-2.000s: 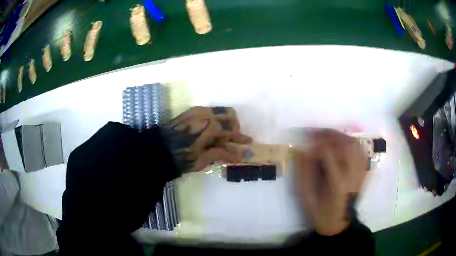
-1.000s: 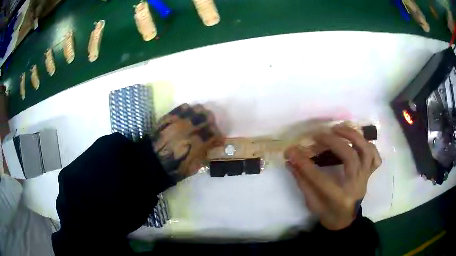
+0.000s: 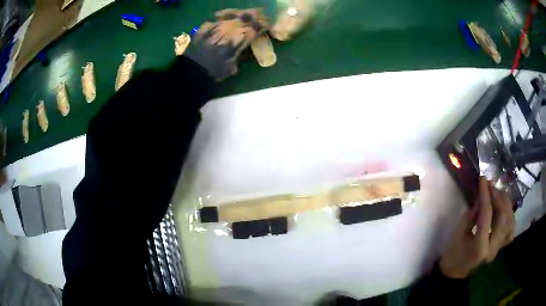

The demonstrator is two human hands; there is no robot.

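Observation:
My left hand (image 3: 230, 37) is over the green belt at the top, blurred, with its fingertips on a beige shell (image 3: 290, 23) that has a bright round dot. Another beige shell (image 3: 263, 51) lies just below these fingers. My right hand (image 3: 484, 230) is at the lower edge of the black fixture (image 3: 458, 134), fingers raised against its metal part; whether it grips anything is hidden. The jig (image 3: 311, 204) on the white top shows two beige sections, with black blocks (image 3: 260, 228) at its ends and along its lower edge.
Beige shells (image 3: 88, 82) lie spaced along the green belt (image 3: 371, 45), with blue pieces (image 3: 132, 21) among them. A ridged silver stack (image 3: 164, 254) is partly under my left sleeve. Grey blocks (image 3: 41, 209) stand far left beside a person's pale sleeve. A red cord (image 3: 525, 37) rises behind the fixture.
My left hand has moved from the jig up to the belt, and the shell with the bright dot has left the jig. My right hand has moved right, from the jig to the fixture.

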